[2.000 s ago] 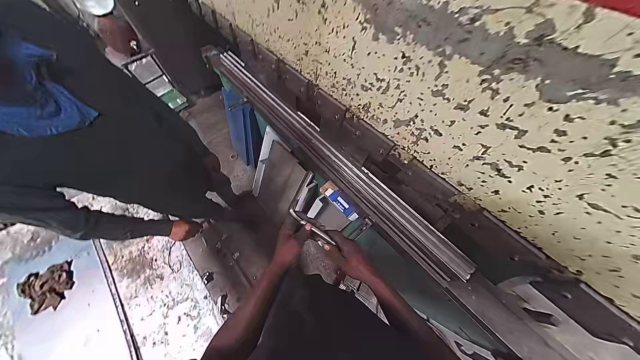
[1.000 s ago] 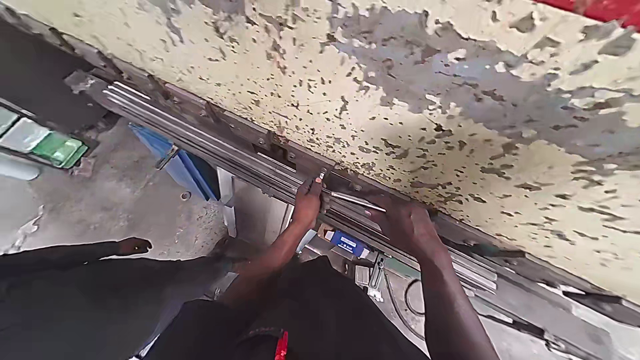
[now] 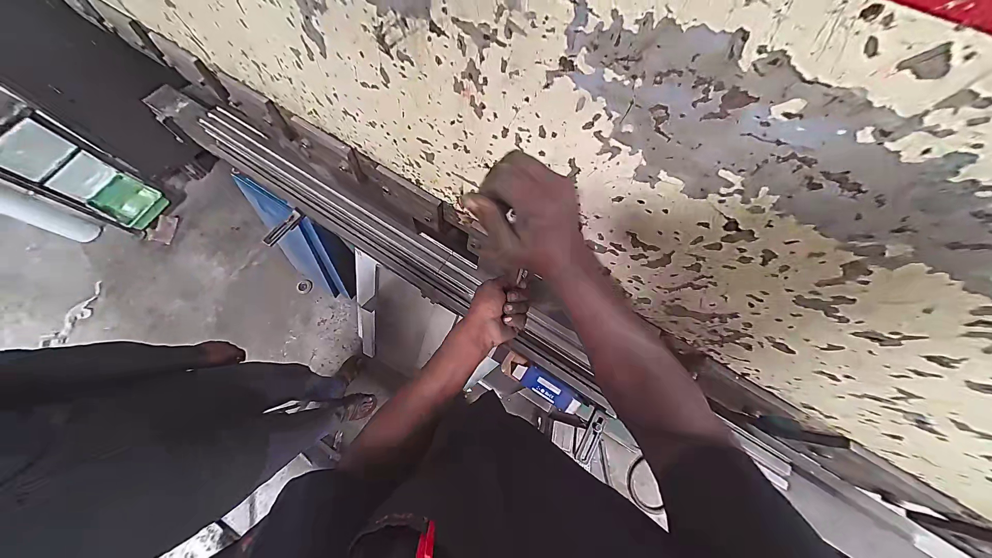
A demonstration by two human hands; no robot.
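My left hand (image 3: 500, 310) is closed on a small metal piece (image 3: 521, 276) whose end sticks up above the fingers. It rests over the bundle of long metal bars (image 3: 333, 198) that lies along the wall. My right hand (image 3: 531, 213) is raised just above the left one, in front of the peeling wall. Its fingers are curled, and a small shiny end of a metal tool (image 3: 511, 215) shows between them. Most of that tool is hidden by the blurred fist, so its kind cannot be told.
The peeling wall (image 3: 697, 194) rises behind the bars. Below them are a blue box (image 3: 549, 387), a blue metal sheet (image 3: 291, 240) and a cable (image 3: 639, 484). Another person's hand (image 3: 222, 353) is at lower left. A rack with a green container (image 3: 128, 200) stands at far left.
Two seconds ago both hands were together below the bars, near the blue box. One second ago they were over the bars; since then my right hand has lifted toward the wall. The view has shifted.
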